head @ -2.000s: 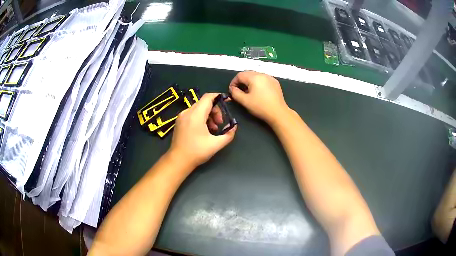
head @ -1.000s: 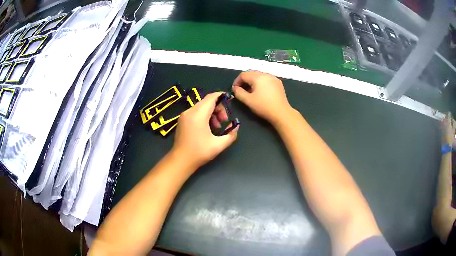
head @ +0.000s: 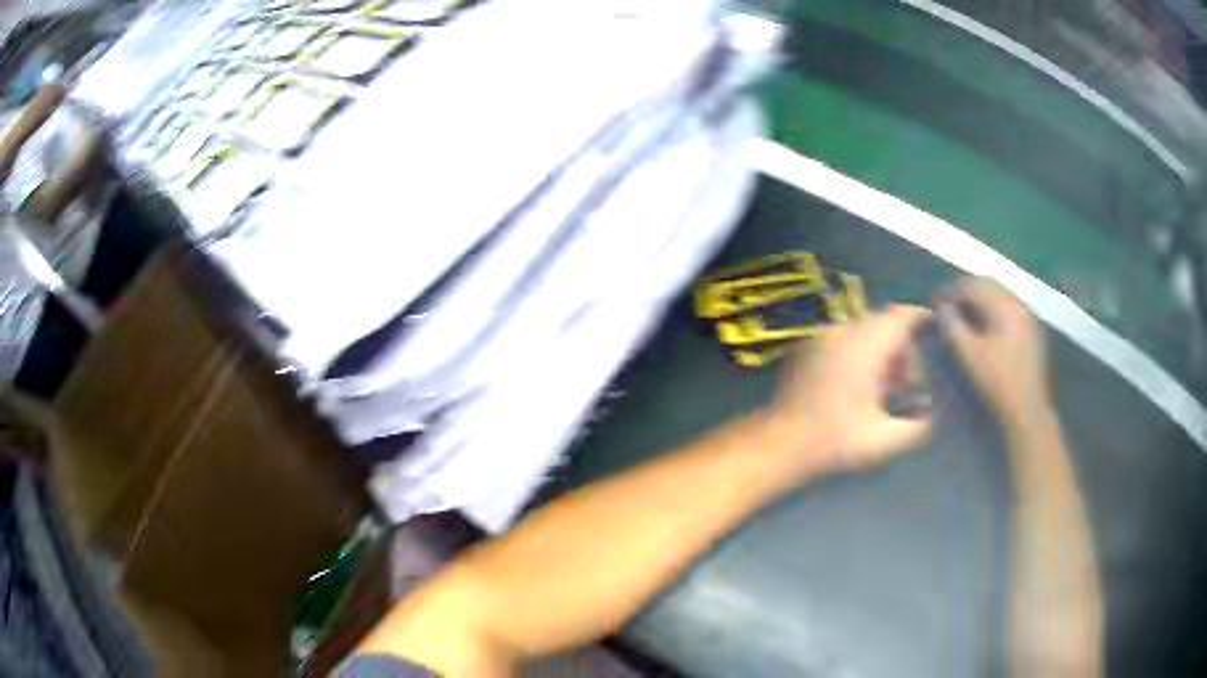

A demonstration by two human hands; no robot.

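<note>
The picture is blurred. My left hand is over the dark bench top, its fingers curled around a small black plastic frame, of which only a part shows. My right hand is just to the right, thumb and forefinger pinched together close to the frame's upper end; whether something small is between the fingertips cannot be told. Several yellow-edged frames lie overlapped on the bench, just left of my left hand.
White interleaving sheets are piled at left, with rows of yellow-edged open frames on top. A brown carton stands below at left. A white rail borders the green conveyor. Part of a person's hand shows at the far left.
The view has swung left, so the bench, pile and hands appear further right and the carton has come into view. My left hand still holds the black frame, with my right hand beside it.
</note>
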